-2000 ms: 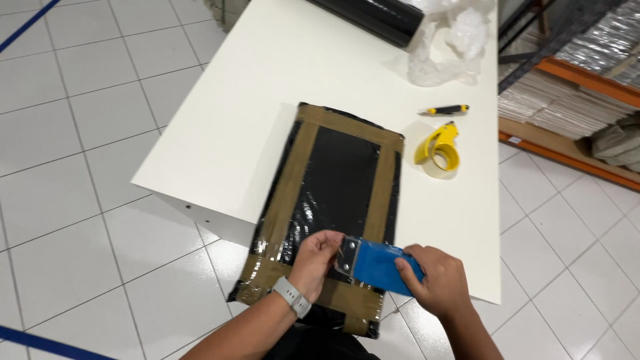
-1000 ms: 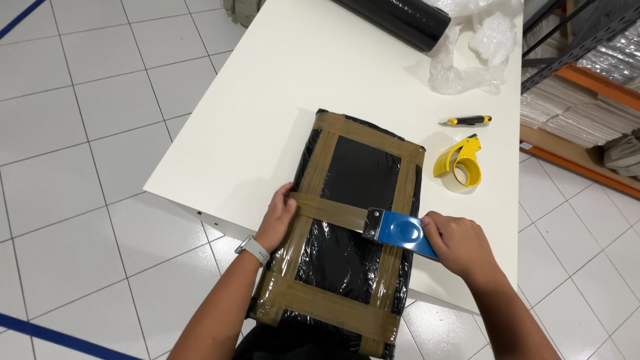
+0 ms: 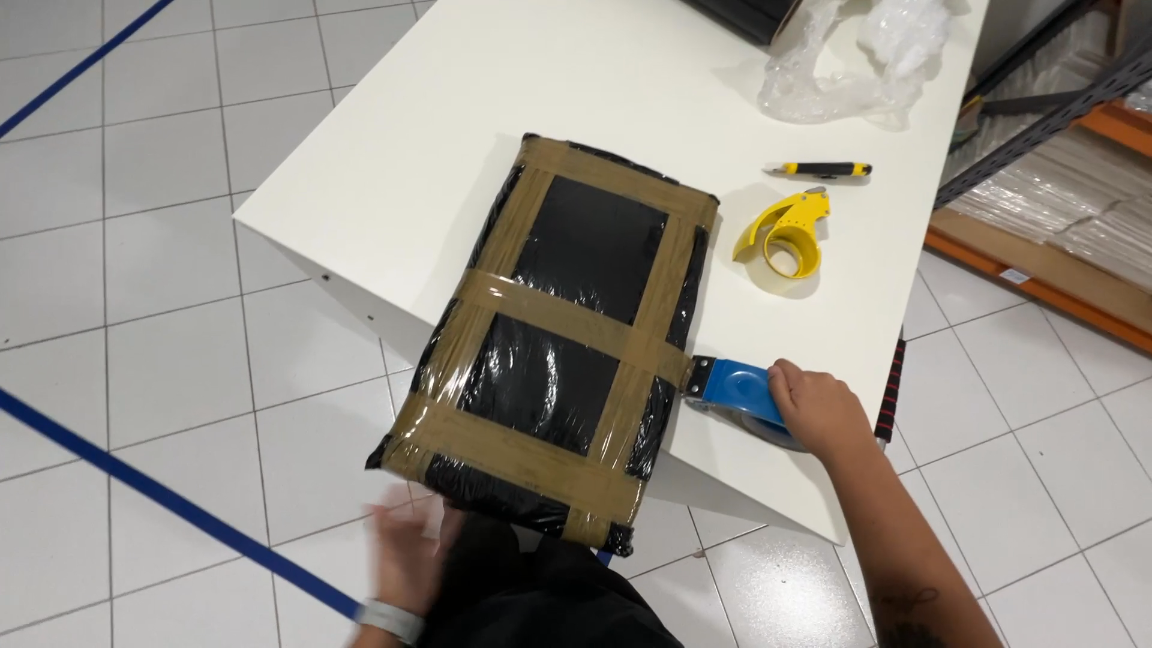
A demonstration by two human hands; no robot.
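Note:
A flat package in black plastic wrap lies on the white table, its near end jutting past the edge. Brown packing tape runs along its sides, both ends and across the middle. My right hand grips a blue tape dispenser, whose metal head touches the package's right side at the end of the middle strip. My left hand, blurred, is off the package just below its near left corner; whether it touches anything is unclear. A yellow tape dispenser and a yellow-black utility knife lie to the right.
Crumpled clear plastic and a black roll are at the table's far end. The white table has its near edge under the package. A metal rack with orange beams stands to the right. Blue lines cross the tiled floor.
The blue dispenser has moved right across the package, and a tape strip now spans its middle. My left hand has let go of the package's left side and moved down toward the near end.

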